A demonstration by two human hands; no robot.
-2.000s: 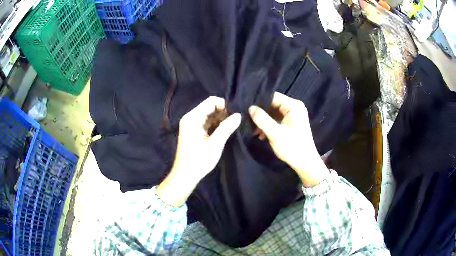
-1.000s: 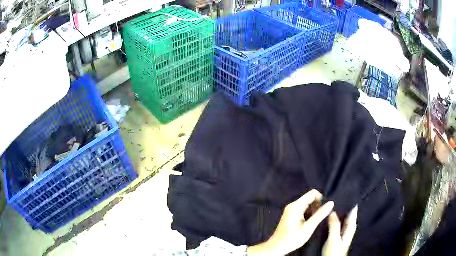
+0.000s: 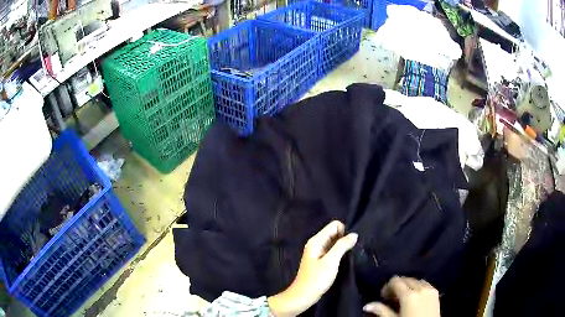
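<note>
A dark navy garment (image 3: 248,179) lies spread in front of me, with brownish stitch lines down its left part and short orange stitches on its right. A small white tag (image 3: 419,166) with a thin thread lies on its upper right. My left hand (image 3: 319,263) pinches a fold of the garment between thumb and fingers near the middle. My right hand (image 3: 406,300) is low at the bottom edge, partly cut off and slightly blurred, over the cloth with fingers curled. Whether it grips cloth cannot be told.
A green crate (image 3: 164,99) and blue crates (image 3: 266,68) stand on the floor beyond the garment. Another blue crate (image 3: 74,229) with dark scraps is at the left. More dark cloth (image 3: 536,266) lies at the right by the worn table edge (image 3: 523,198). White bundles (image 3: 421,37) are at the back.
The view has tilted up from my lap, then shifted slightly right. My right hand has moved away from my left hand, down and right. My left hand still pinches the cloth.
</note>
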